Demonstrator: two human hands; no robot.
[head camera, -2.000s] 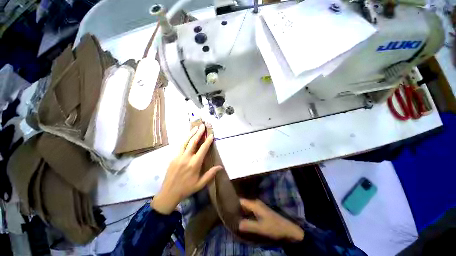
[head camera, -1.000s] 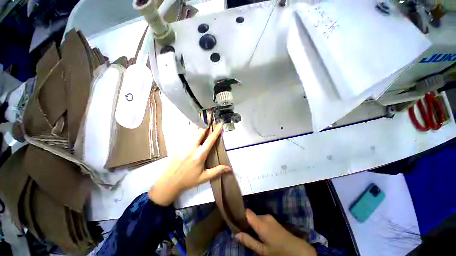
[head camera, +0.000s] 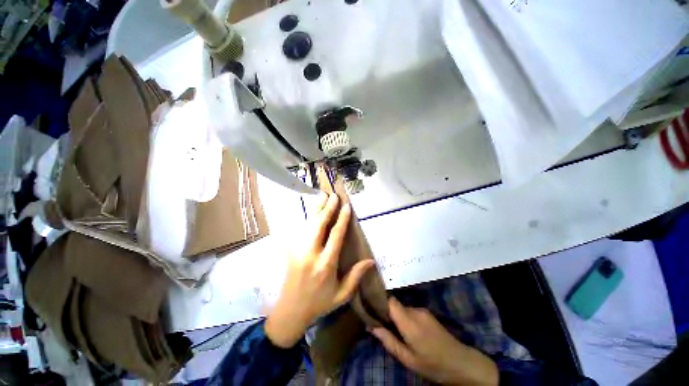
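Observation:
A long brown fabric band (head camera: 363, 260) runs from under the needle area of the white sewing machine (head camera: 400, 83) down over the table edge to the lap. My left hand (head camera: 316, 264) lies flat on the band's upper part, fingertips just in front of the presser foot, thumb spread. My right hand (head camera: 423, 341) pinches the band's lower part between thumb and fingers at the table's front edge. The ribbed tension dial (head camera: 335, 141) sits above the foot. The needle and foot are mostly hidden by the machine head.
Brown cut pieces (head camera: 113, 290) are stacked at left, beside a white oval device (head camera: 193, 154). White paper sheets (head camera: 559, 75) drape over the machine arm. Red-handled scissors (head camera: 675, 143) lie at the right edge. A teal phone (head camera: 594, 288) lies on a white surface lower right.
The head view has moved closer to the machine and shifted. My left hand's fingertips stay near the foot, and both hands keep hold of the band. The band lies more folded together.

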